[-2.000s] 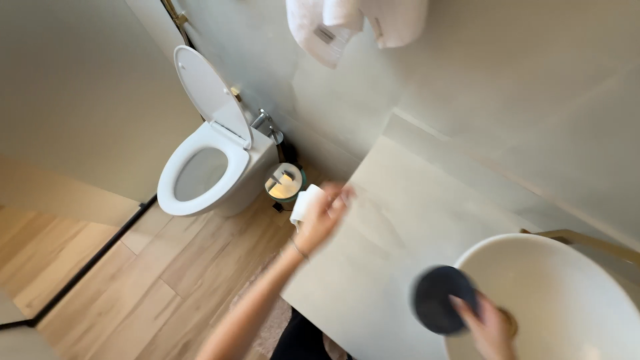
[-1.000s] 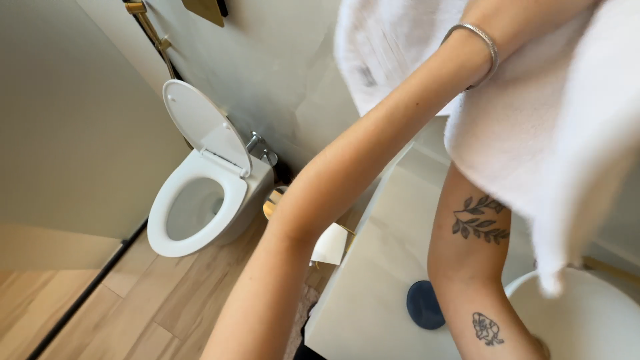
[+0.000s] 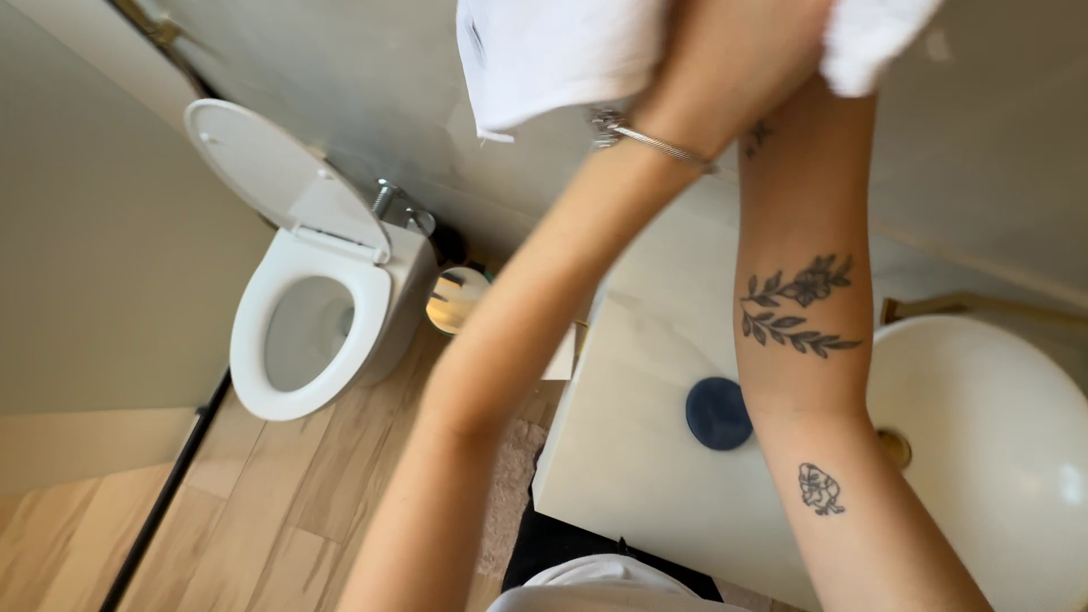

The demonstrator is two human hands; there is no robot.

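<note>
Both arms reach up to a white towel (image 3: 561,64) at the top of the head view. My left hand (image 3: 739,59), with a silver bracelet at its wrist, is against the towel, its fingers cut off or covered. My right hand is out of sight behind the left hand and towel or beyond the top edge; only its tattooed arm shows. On the pale countertop (image 3: 646,425) lies a round dark blue object (image 3: 719,414), partly behind the right arm. Beside it stands a white basin (image 3: 994,425) with a brass-coloured drain (image 3: 894,447).
A white toilet (image 3: 378,297) with its lid raised stands at the left on a wood-look floor (image 3: 314,510). Between it and the counter are a small round bin (image 3: 456,299) and toilet paper (image 3: 561,357). A brass-coloured tap (image 3: 960,303) is behind the basin.
Two seconds ago my right hand was on the dark round object, which now lies on the counter with no hand on it. Both arms have since gone up to the towel, which hangs farther up in view than one second ago.
</note>
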